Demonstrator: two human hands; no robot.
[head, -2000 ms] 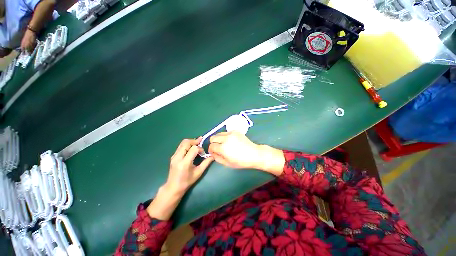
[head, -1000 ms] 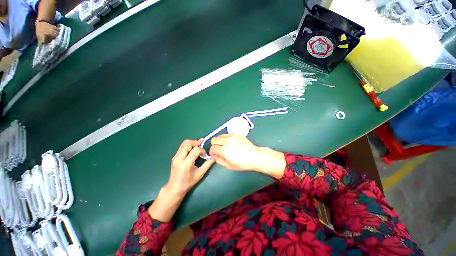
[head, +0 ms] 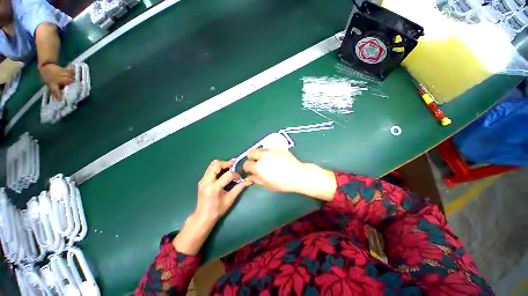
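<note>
A white oval plastic frame point(head: 277, 140) is held low over the green bench, its rounded disc end pointing up and right. My left hand point(head: 213, 189) grips the frame's lower left end between thumb and fingers. My right hand point(head: 277, 169) lies over the frame's lower side, with its fingertips at the loop close to my left fingertips. The fingers hide what they touch, and I cannot tell if a thin strip is between them. Two thin white prongs point(head: 312, 128) reach right from the disc end. A pale pile of thin strips point(head: 330, 94) lies beyond, up and right.
Stacked white frames point(head: 57, 211) lie at left. A metal strip point(head: 214, 105) divides bench and belt. A black fan point(head: 370, 51), yellow sheet point(head: 448, 66), red and yellow screwdriver point(head: 433, 107) and small ring point(head: 395, 130) are at right. Another person's hand point(head: 56, 78) touches frames across the belt.
My right hand has shifted slightly up and right along the frame. My left hand has barely moved. The other person's hand has come down onto a frame group, and frames on the belt have moved right.
</note>
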